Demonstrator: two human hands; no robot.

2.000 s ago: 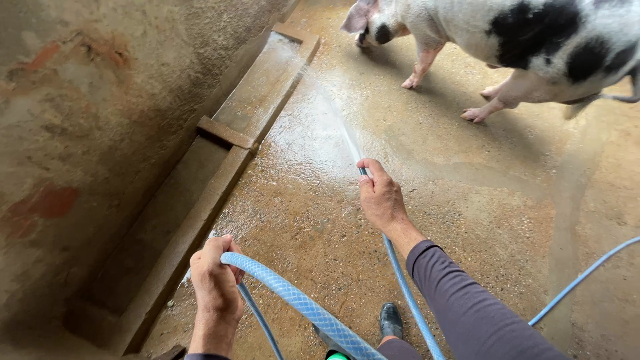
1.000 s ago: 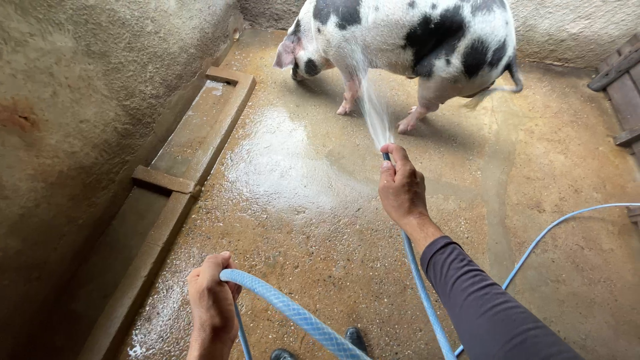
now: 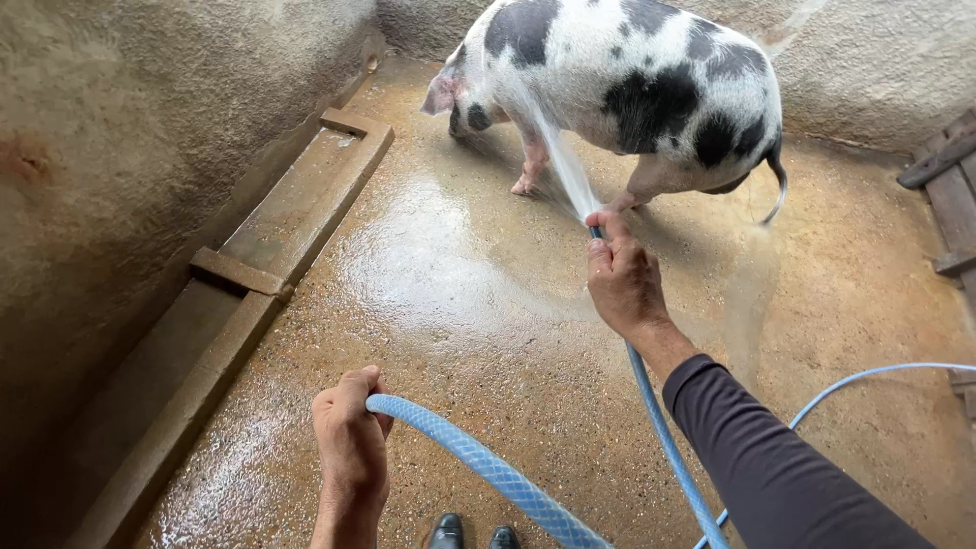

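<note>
My right hand (image 3: 627, 286) grips the dark end of a light blue braided hose (image 3: 665, 438), near the middle of the view. Water (image 3: 560, 160) fans out of that end onto the front side of a white pig with black spots (image 3: 625, 84). The pig stands side-on with its head low at the left. At the lower left my left hand (image 3: 352, 435) is closed around a bend of the same kind of hose, whose thicker-looking loop runs down to the bottom edge.
A low concrete trough (image 3: 335, 206) with a crosspiece runs along the rough left wall (image 3: 152, 114). Wooden boards (image 3: 949, 191) stand at the right. More hose (image 3: 862, 377) curves over the wet concrete floor (image 3: 473, 328). Dark boots (image 3: 447, 531) show at the bottom.
The water jet, which pointed toward the trough and floor two seconds ago, now hits the pig. Both hands have kept hold of the hose. The view has shifted.
</note>
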